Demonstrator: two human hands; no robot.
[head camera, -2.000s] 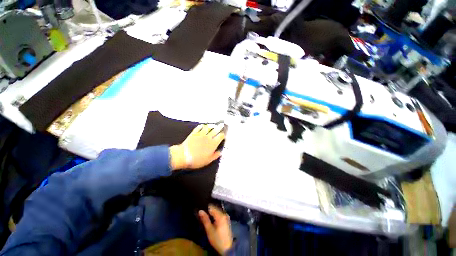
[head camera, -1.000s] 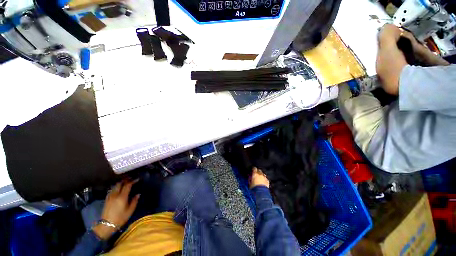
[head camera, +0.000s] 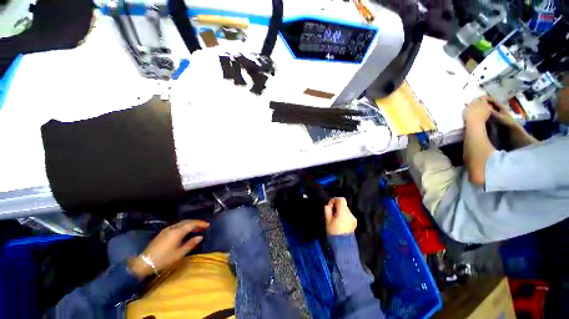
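A dark brown-black cut panel (head camera: 115, 156) lies on the left part of the white sewing table (head camera: 218, 146). Its upper right corner is close to the needle area (head camera: 156, 68) and its lower edge reaches the table's front edge. My left hand (head camera: 168, 248) is over my lap, below the panel and off it, fingers apart, with nothing visible in it. My right hand (head camera: 340, 217) is curled above dark cloth (head camera: 368, 218) in a blue bin (head camera: 408, 265); whether it grips any cloth cannot be told.
The machine head with its dark display (head camera: 327, 40) stands at the back. Small dark pieces (head camera: 246, 71) lie below it, and a bundle of dark strips (head camera: 315, 115) lies to the right. Another person (head camera: 524, 193) works at the right. More dark cloth (head camera: 53, 25) lies at far left.
My left hand has left the panel and dropped to my lap. My right hand has moved from the lap to the bin and risen slightly. The view has swung right, then partly back.
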